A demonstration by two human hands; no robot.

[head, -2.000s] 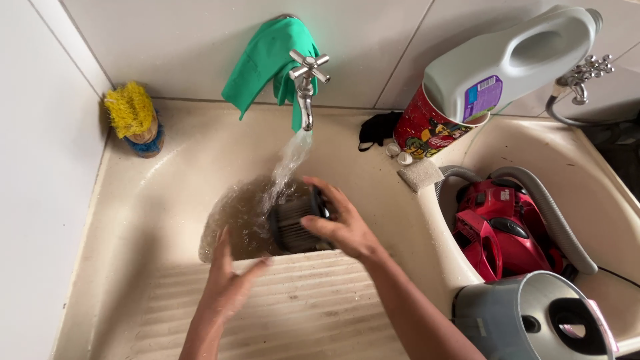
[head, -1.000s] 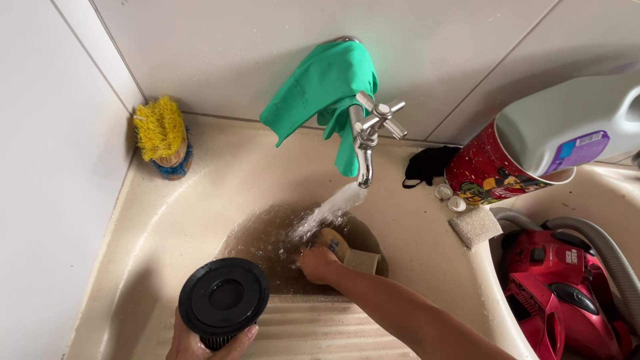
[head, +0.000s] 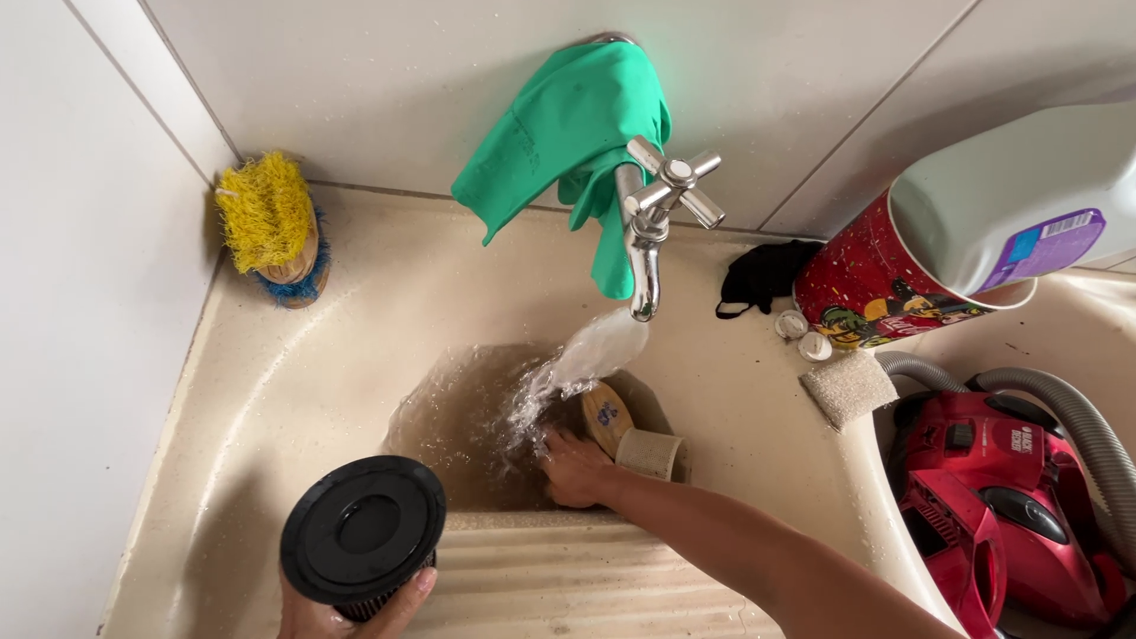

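Note:
My left hand grips a round vacuum cleaner filter from below, its black cap facing up, over the left part of the ribbed washboard. My right hand reaches into murky water in the basin, fingers partly under the surface, so what they touch is hidden. Beside it lie a wooden-backed brush and a pale cylindrical piece. Water pours from the chrome tap close to my right fingers.
A green rubber glove drapes over the tap pipe. Yellow and blue brushes stand in the left corner. At right are a red bucket holding a plastic jug, a black cloth, a sponge and a red vacuum cleaner.
Two seconds ago the filter was in the basin at my right hand; now my left hand holds it above the washboard. My right hand has gone down into the water.

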